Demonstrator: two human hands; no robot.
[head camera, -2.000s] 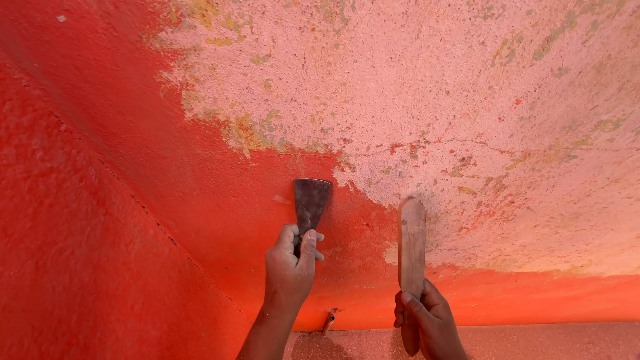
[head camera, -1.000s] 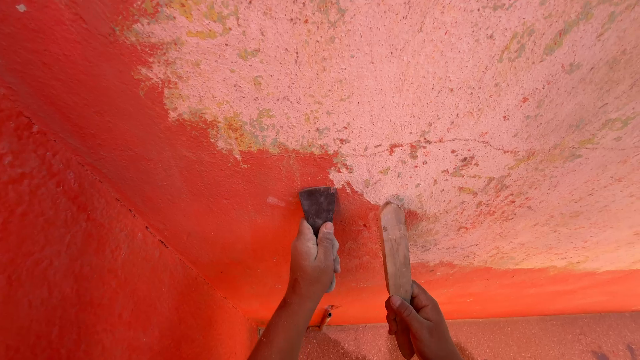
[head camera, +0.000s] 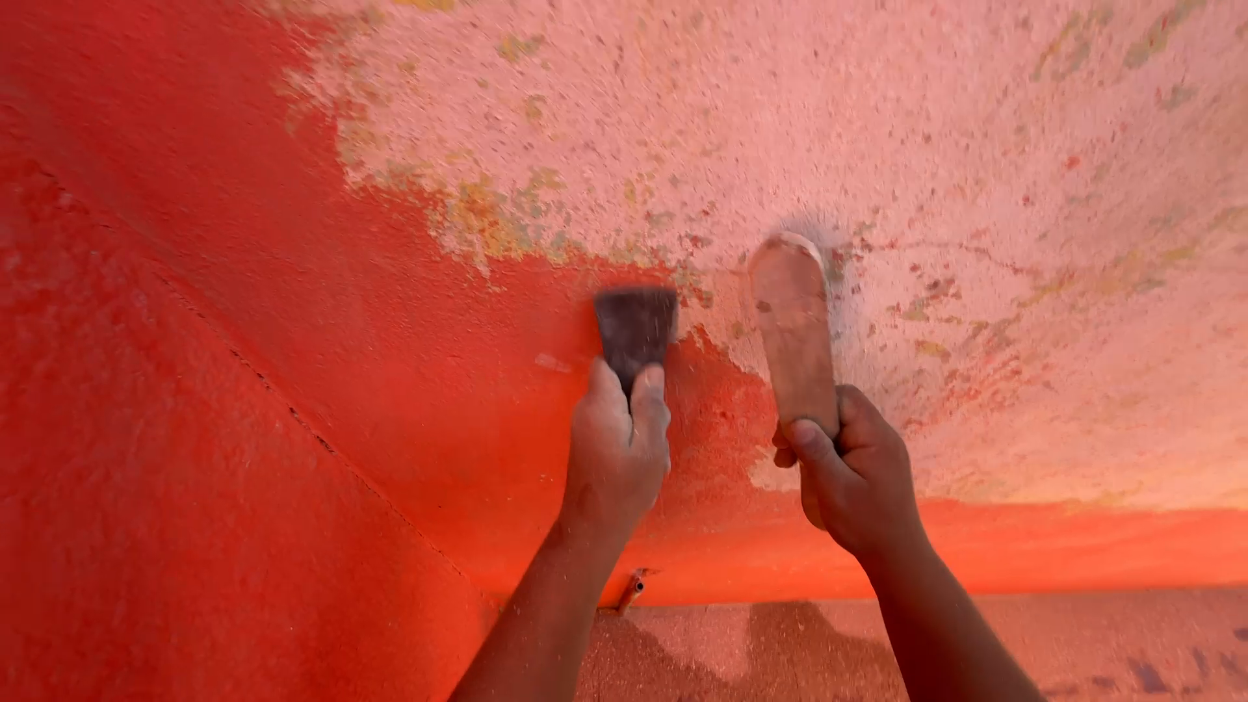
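Observation:
My left hand (head camera: 621, 444) is closed around a dark metal scraper (head camera: 636, 327), whose wide blade lies over the red painted wall (head camera: 468, 390), just below the ragged paint edge. My right hand (head camera: 858, 468) grips the lower end of a long, flat brush with a wooden back (head camera: 795, 331). Its rounded upper end is over the pink, bared wall surface (head camera: 682, 117), with pale bristles or dust showing beside it. Yellow and grey-green patches mark the bared part. My fingers hide the scraper's handle and the brush's lower end.
At the left, a second red wall (head camera: 146, 468) meets this one along a cracked corner line. A short pipe stub (head camera: 634, 587) sticks out low on the wall. Below it runs the reddish floor (head camera: 1092, 643), with shadows on it.
The brush in my right hand has moved up the wall, its end now above the scraper's blade. The scraper in my left hand is also a little higher. Both tools stay held.

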